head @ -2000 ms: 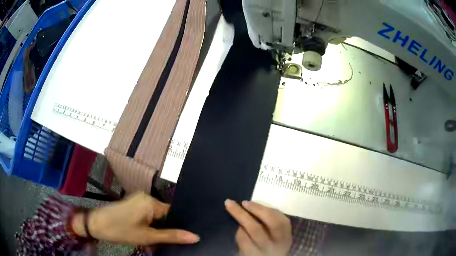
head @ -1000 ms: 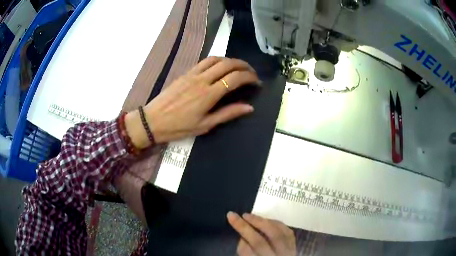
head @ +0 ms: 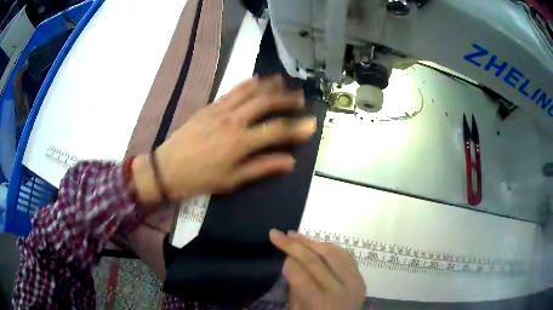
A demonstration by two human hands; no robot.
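The black fabric band [head: 242,224] runs from under the sewing machine's head [head: 315,36] down over the table's front edge. The presser foot [head: 322,88] is at the band's right edge. My left hand [head: 218,136], blurred, lies flat over the band just left of the foot, fingers spread. My right hand [head: 321,266] is at the band's right edge near the table front, its index and middle fingertips on the cloth; its thumb is hidden. The striped facing [head: 203,60] lies left of the band, partly under my left forearm. A white layer [head: 239,54] shows between them.
Red-handled thread snips [head: 473,172] lie on the metal bed, right of the needle. A pale round knob [head: 368,98] stands beside the foot. A blue plastic basket [head: 36,197] is at the left. A printed ruler [head: 418,263] runs along the table's front.
My left hand has moved from the band's lower end up onto the band beside the foot. My right hand stays near the front edge. The band's lower end now looks more curved.
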